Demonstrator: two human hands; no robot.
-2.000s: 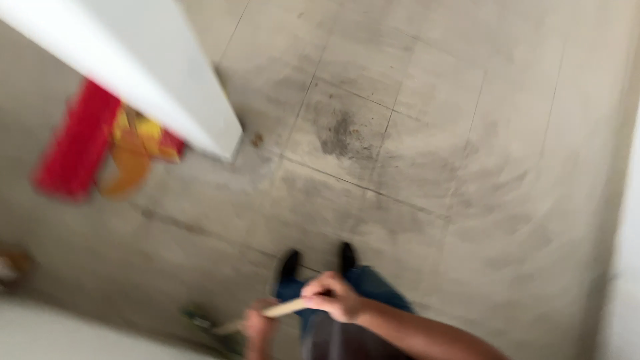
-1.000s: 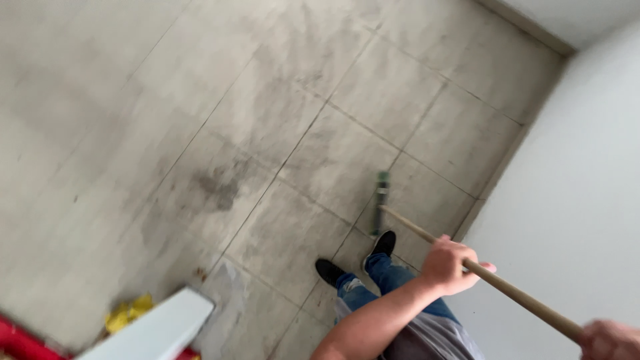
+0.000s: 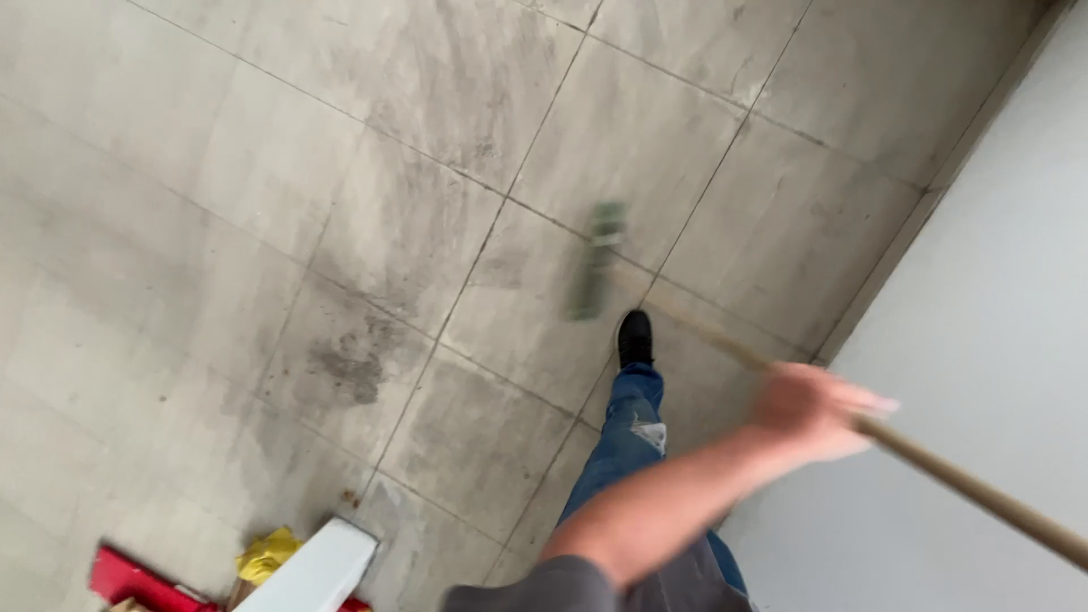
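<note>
My left hand [image 3: 803, 412] is closed around the wooden handle of a broom [image 3: 969, 486], with the bare forearm reaching across from the lower middle. The handle slants down to the right and leaves the view at the right edge. At its far end the green broom head [image 3: 588, 276], blurred, is over the tiled floor [image 3: 510, 425], a little above and left of a black shoe [image 3: 635, 338]. My right hand is out of view.
A pale wall [image 3: 960, 340] with a baseboard runs along the right. At lower left a white post-like piece [image 3: 319, 565] stands beside a yellow crumpled thing [image 3: 268, 552] and a red object [image 3: 140, 582]. Dark smudges [image 3: 353, 365] mark the floor tiles.
The view has shifted greatly. The broom head, beside the shoes one second ago, is now farther out and left over the tiles. My right hand, at the right edge then, has left the view.
</note>
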